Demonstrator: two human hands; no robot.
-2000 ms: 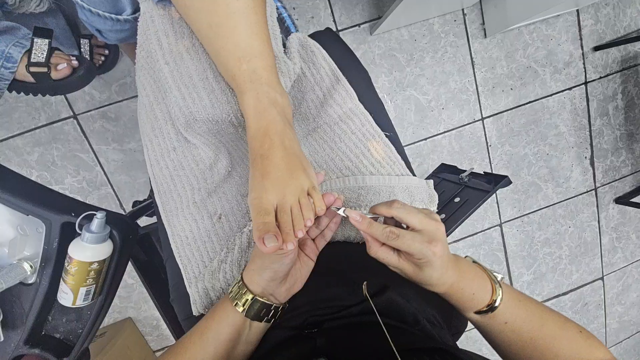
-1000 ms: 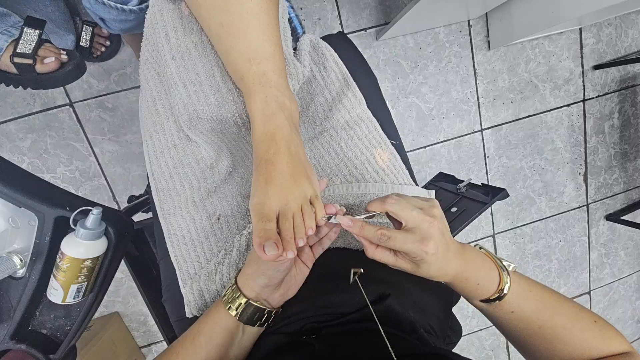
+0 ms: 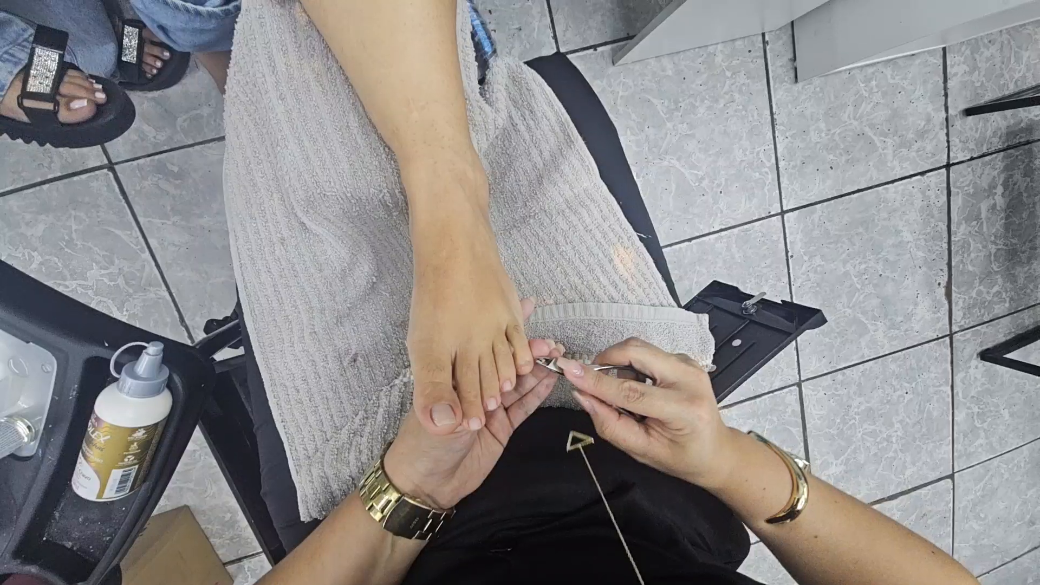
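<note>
Another person's bare foot (image 3: 459,301) rests on a grey ribbed towel (image 3: 325,244) spread over a lap. My left hand (image 3: 463,447), with a gold watch at the wrist, cups the toes from below; its palm and some fingers are hidden under the foot. Between the fingers and thumb of my right hand (image 3: 658,406) is a small metal nipper (image 3: 605,368), its handles partly covered. The nipper's tip lies close beside the little toe, by my left fingertips; whether it touches the toe I cannot tell.
A black tray (image 3: 49,528) at the left holds a white bottle with a grey cap (image 3: 123,422) and a clear container (image 3: 20,390). Below it is a cardboard box (image 3: 175,552). A black support plate (image 3: 756,333) juts out right of the towel. Sandalled feet (image 3: 73,97) stand at upper left.
</note>
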